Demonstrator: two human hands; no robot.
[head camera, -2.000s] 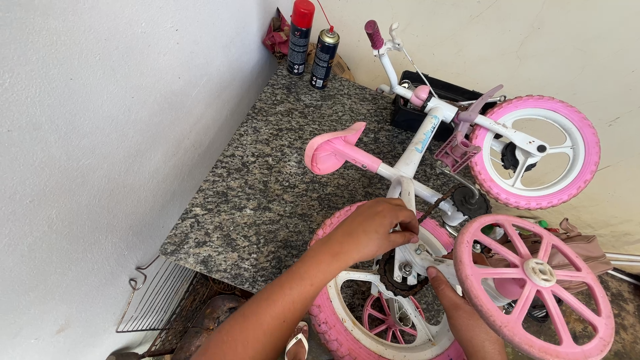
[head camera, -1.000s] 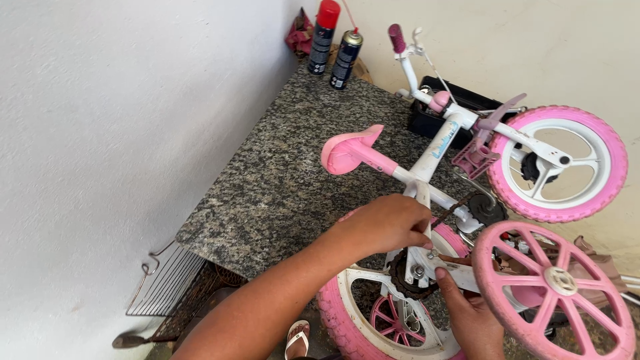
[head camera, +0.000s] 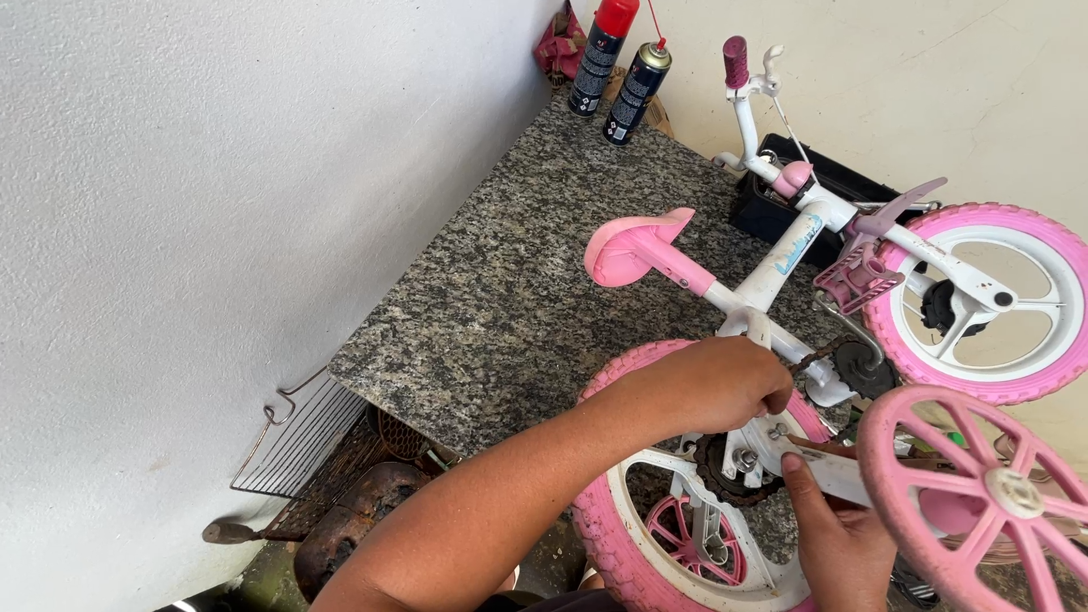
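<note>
A small white and pink child's bicycle lies tilted on a granite slab. My left hand is at the frame just above the rear axle, its fingertips curled and partly hidden beside a small bolt. My right hand grips the white bracket of the pink training wheel, thumb on top. An axle nut shows between the hands, over the dark rear sprocket. The rusty chain runs toward the crank. Below lies the pink rear tyre.
Two spray cans stand at the slab's far corner. A black toolbox sits behind the handlebar. The front wheel is at right. A wire grill rack and a rusty metal object are below the slab's left edge.
My left hand has shifted slightly around the small bolt, which now shows below its fingers. My right hand stays at the training wheel bracket.
</note>
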